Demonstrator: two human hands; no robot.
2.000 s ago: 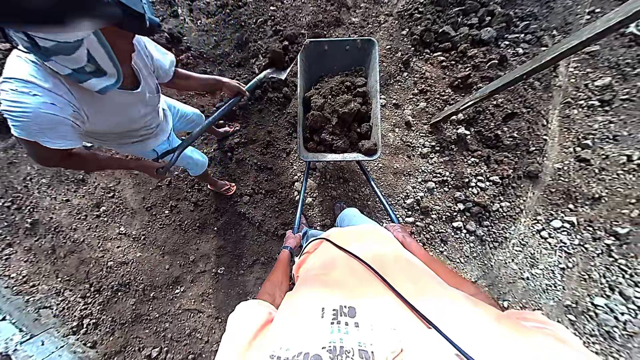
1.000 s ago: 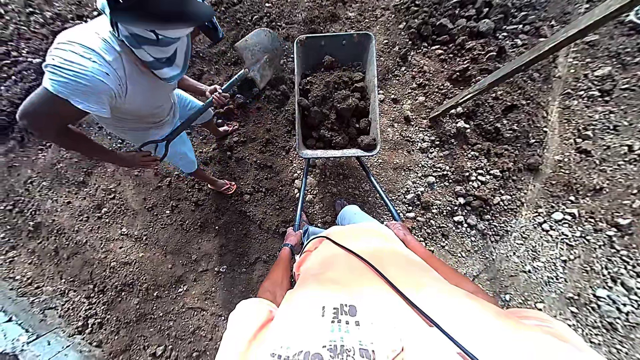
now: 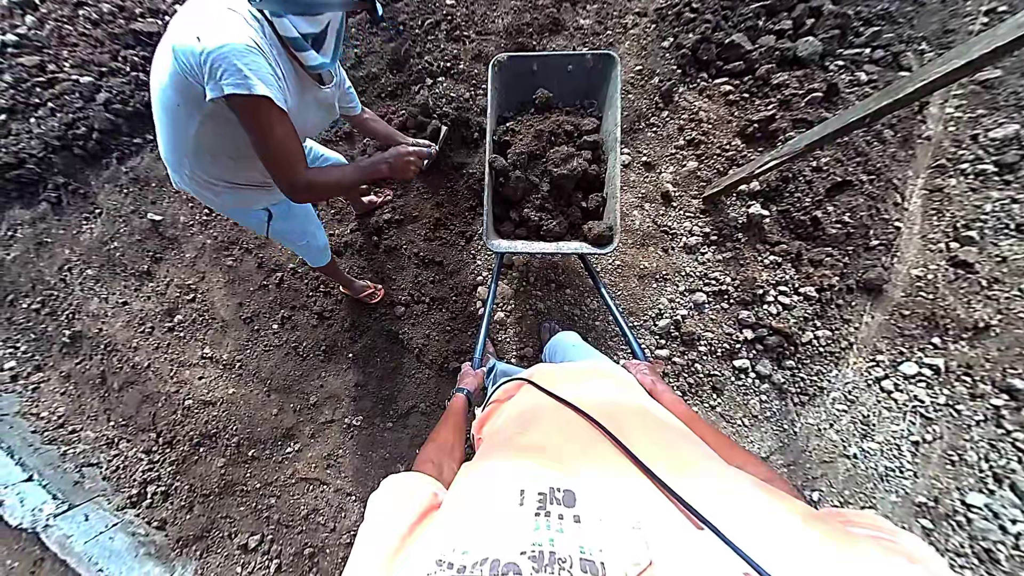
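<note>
A metal wheelbarrow (image 3: 494, 152) stands in front of me, its tray partly filled with dark clods of soil (image 3: 552, 172). My left hand (image 3: 470, 378) is closed around the end of its left handle (image 3: 486, 316). On the right handle (image 3: 614, 308) rests my right hand (image 3: 646, 372), also closed around the grip. A co-worker in a light shirt (image 3: 240, 104) stands left of the tray, bent forward, both hands together on a tool (image 3: 436, 144) by the soil; most of the tool is hidden.
A long wooden beam (image 3: 864, 116) slants in from the upper right, its lower end near the ground right of the tray. Heaped soil (image 3: 60, 96) lies at the upper left, with loose stones over the ground at right. A concrete block edging (image 3: 72, 512) crosses the lower left corner.
The co-worker has swung the shovel away from beside the tray and leaned lower, with both hands now close together. Both my hands have stayed on the handles.
</note>
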